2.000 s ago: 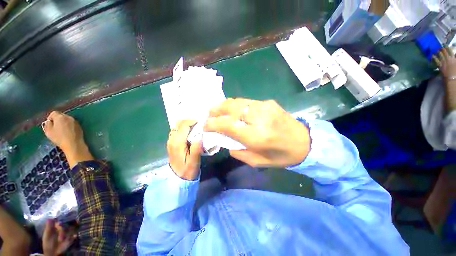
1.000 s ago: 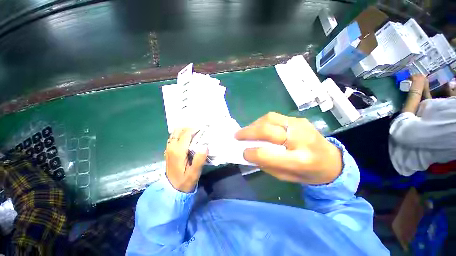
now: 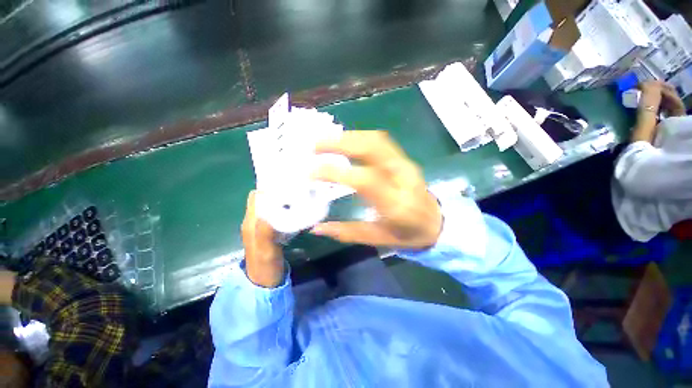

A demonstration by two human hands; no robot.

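A pile of white leaflets (image 3: 292, 140) lies on the green bench in front of me, with one piece standing up at its far edge. My left hand (image 3: 262, 241) is at the near edge of the pile, shut on a white folded leaflet (image 3: 294, 208) that bulges over its fingers and hides them. My right hand (image 3: 379, 189) is blurred, just right of the leaflet, fingers apart with the thumb below. Whether it touches the paper is unclear. A long white folded bundle (image 3: 459, 106) lies right of the pile.
A slim white box (image 3: 533, 135) lies by the bundle, with a dark item behind it. An open light blue carton (image 3: 523, 49) and stacked white cartons (image 3: 607, 45) stand far right, near a person's hands. A tray of black parts (image 3: 80, 242) and a plaid sleeve are at left.
My right hand has moved left and up, its fingers opening. The leaflet in my left hand now bulges over the fingers. The view has shifted slightly.
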